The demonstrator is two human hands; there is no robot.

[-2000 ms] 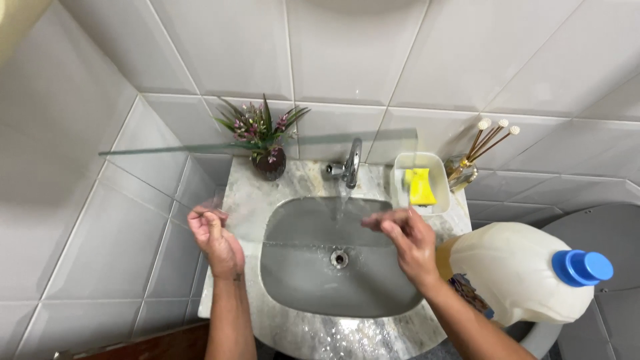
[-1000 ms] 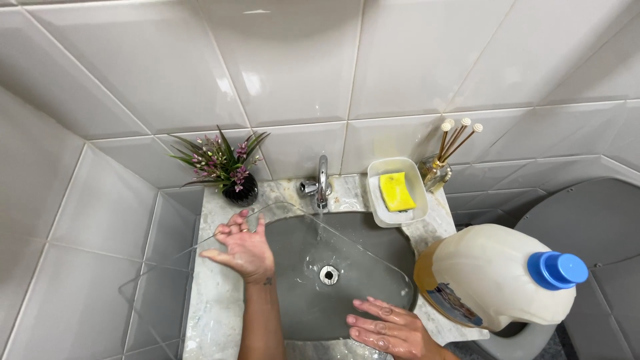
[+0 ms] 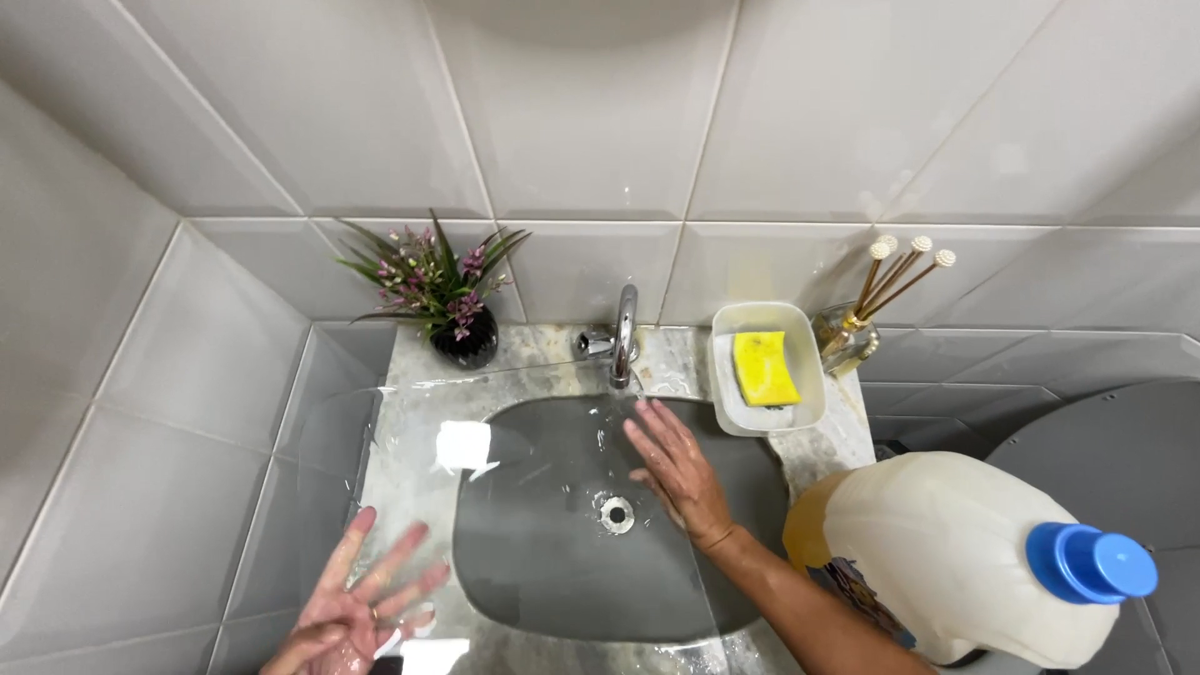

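Observation:
A clear pane, glass or rigid plastic, [image 3: 464, 445] lies over the left part of the grey sink basin [image 3: 544, 581], wet and with bright reflections. My left hand [image 3: 352, 600] is at the lower left, palm up and fingers spread, seemingly bearing the pane from beneath; the contact is hard to see. My right hand [image 3: 680, 473] is over the basin just below the chrome faucet [image 3: 623, 342], fingers extended, gripping nothing. Whether it touches the pane I cannot tell. Drops of water show above the metal drain [image 3: 617, 515].
On the marble counter [image 3: 534, 347] stand a potted plant [image 3: 464, 337], a plastic tub [image 3: 722, 375] with a yellow sponge [image 3: 764, 367] and a reed diffuser [image 3: 848, 333]. A large blue-capped jug [image 3: 937, 544] is at the right, beside a grey toilet lid [image 3: 1106, 459]. Tiled walls enclose the back and left.
My right hand has moved from the basin's front edge up toward the faucet. My left hand has moved down and left, its fingers now spread. The clear pane has shifted and turned.

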